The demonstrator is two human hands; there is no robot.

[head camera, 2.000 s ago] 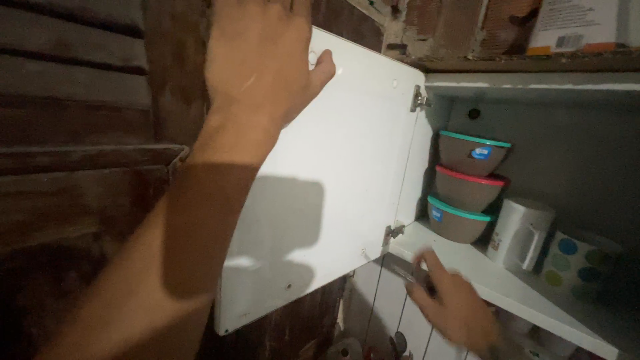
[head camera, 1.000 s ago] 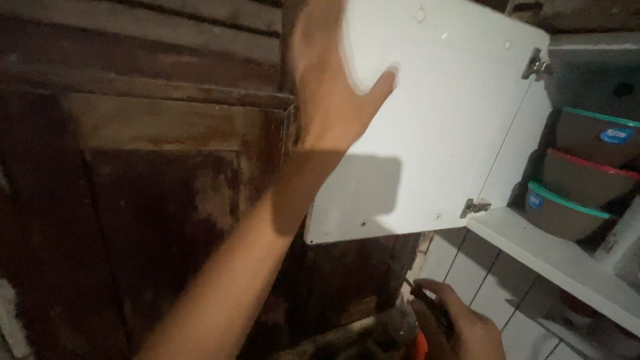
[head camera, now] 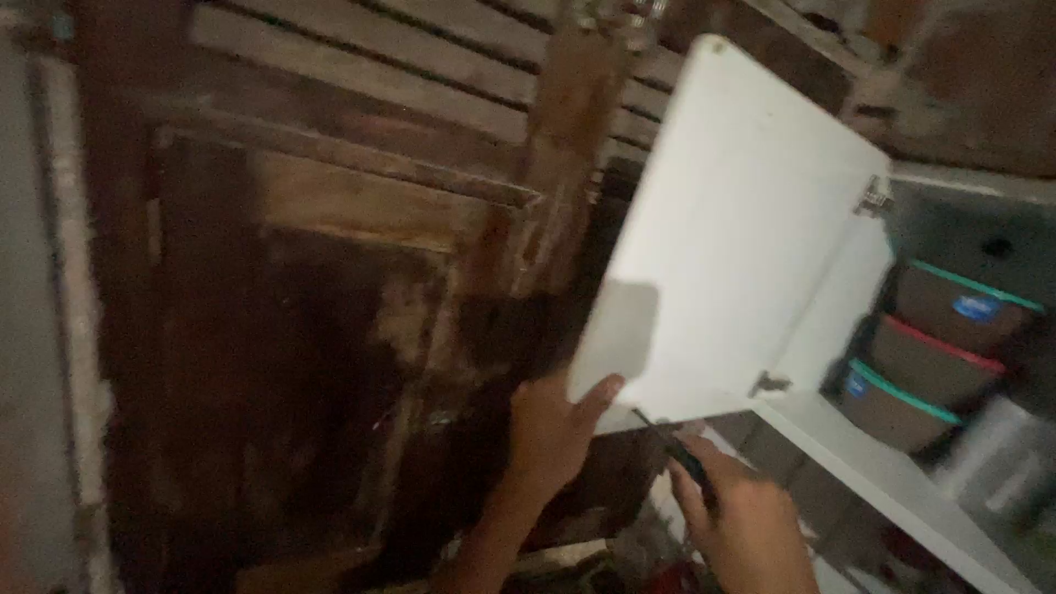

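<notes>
A white cabinet door (head camera: pixel 742 239) stands open on two metal hinges, the lower hinge (head camera: pixel 770 384) near the shelf. My left hand (head camera: pixel 557 429) grips the door's lower outer corner, with the thumb on the inner face and the fingers hidden behind. In my right hand (head camera: pixel 738 503) is a screwdriver (head camera: pixel 689 466) with a dark handle. Its thin tip points up and left at the door's bottom edge, close to my left thumb; whether it touches the door, I cannot tell.
Stacked grey bowls (head camera: pixel 932 359) with green and red lids sit on the white cabinet shelf (head camera: pixel 891 487), beside a blurred pale mug (head camera: pixel 990 454). A dark, worn wooden door (head camera: pixel 330 346) fills the left. Blurred items lie below the cabinet.
My left hand has moved down the door's outer edge from near its top to the lower corner. My right hand has brought the screwdriver up to the bottom edge. The view has swung left.
</notes>
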